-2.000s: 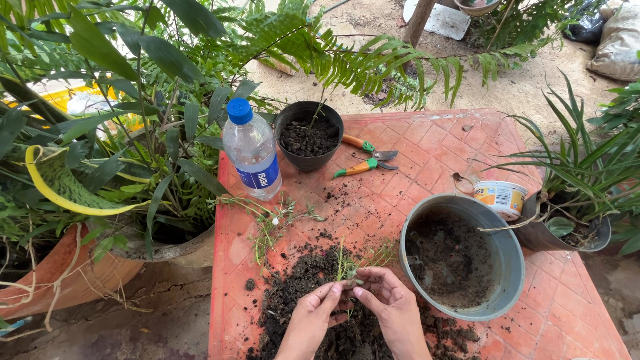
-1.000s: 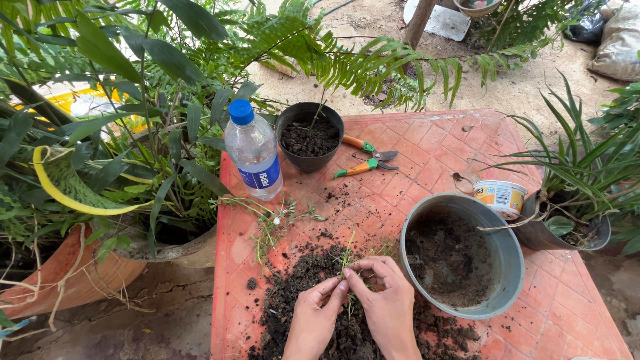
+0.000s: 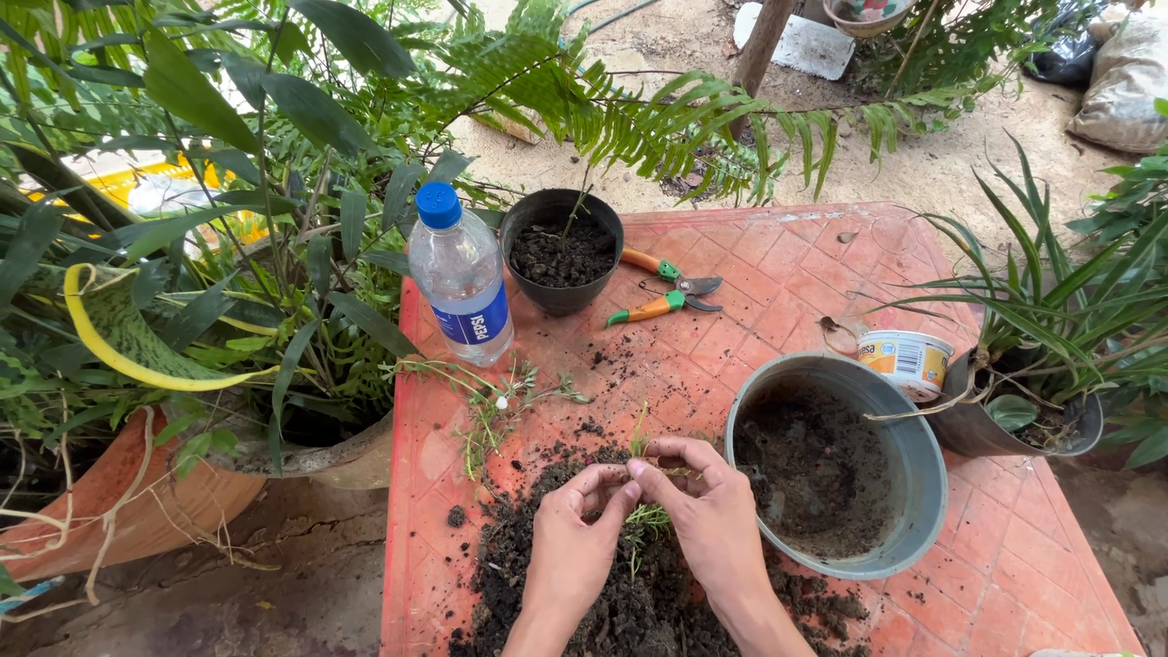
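My left hand (image 3: 584,525) and my right hand (image 3: 698,497) meet fingertip to fingertip over a heap of dark soil (image 3: 630,602), pinching a small green plant cutting (image 3: 639,433) between them. Some of its green leaves (image 3: 648,518) show below the fingers. Cut sprigs with a small white flower (image 3: 497,406) lie on the table left of the hands. Right of my right hand stands a grey plastic pot (image 3: 835,465), its inside coated with soil. Orange-and-green pruning shears (image 3: 671,292) lie with blades apart beyond the hands, beside a black pot of soil (image 3: 563,251) holding a thin stem.
A Pepsi bottle with a blue cap (image 3: 461,278) stands at the red plastic table's (image 3: 995,538) left edge. A printed plastic tub (image 3: 903,360) and a potted spiky-leaved plant (image 3: 1013,401) are at the right. Large potted plants (image 3: 182,447) crowd the left side; a fern frond (image 3: 693,109) overhangs the far edge.
The held cutting has shifted between my fingers, and leaves now show below them. The bottle, pots and shears have not moved.
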